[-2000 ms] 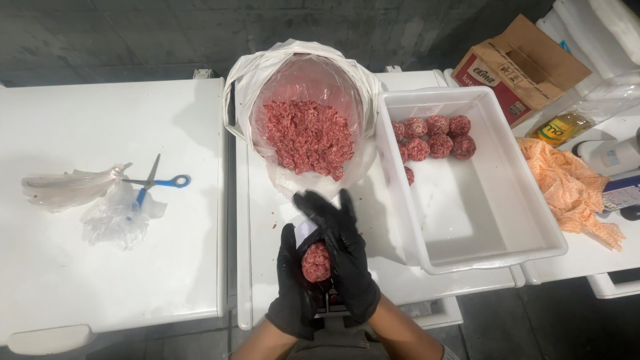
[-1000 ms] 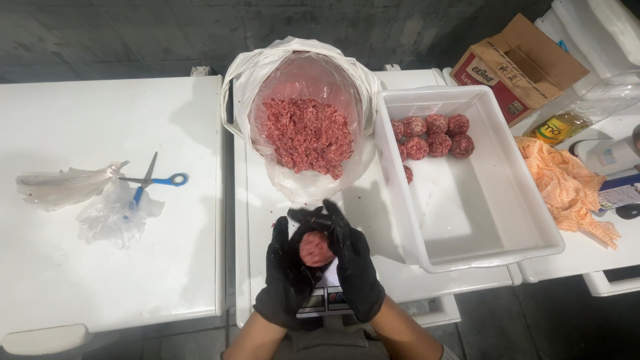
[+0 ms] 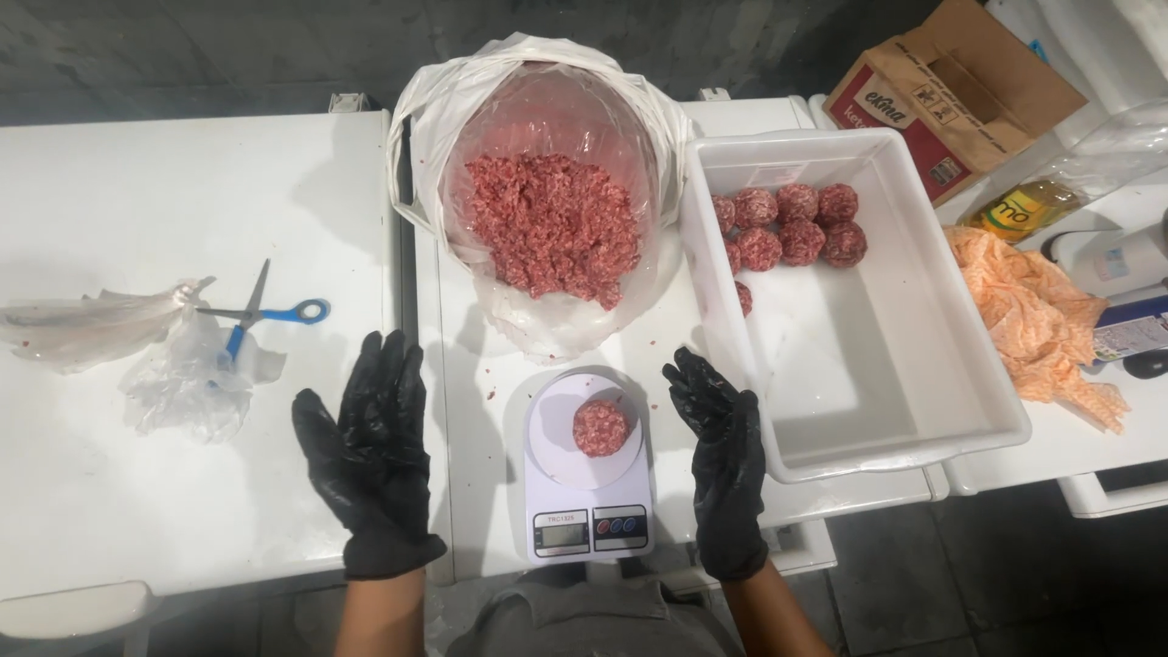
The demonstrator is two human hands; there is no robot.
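Observation:
A ball of ground meat (image 3: 600,428) rests on the round plate of a white digital kitchen scale (image 3: 588,511). Black gloves cover both hands. To the left of the scale, my left hand (image 3: 372,456) is empty, palm up with fingers apart. My right hand (image 3: 721,461) is raised between the scale and the white plastic tub (image 3: 899,447), holding nothing, its fingers loosely extended. Several meatballs (image 3: 802,243) sit in rows at the tub's back left. Behind the scale, a clear plastic bag with a white outer bag (image 3: 538,324) holds loose ground meat (image 3: 554,224).
Blue-handled scissors (image 3: 297,312) lie spread among crumpled plastic bags (image 3: 187,383) on the left table. Right of the tub are an orange cloth (image 3: 1022,310), a cardboard box (image 3: 949,100) and a bottle of yellow oil (image 3: 1031,205). A gap separates the two tables.
Both hands held the meatball between them earlier. It now lies on the scale, released, and the hands have moved apart to either side, uncovering the scale.

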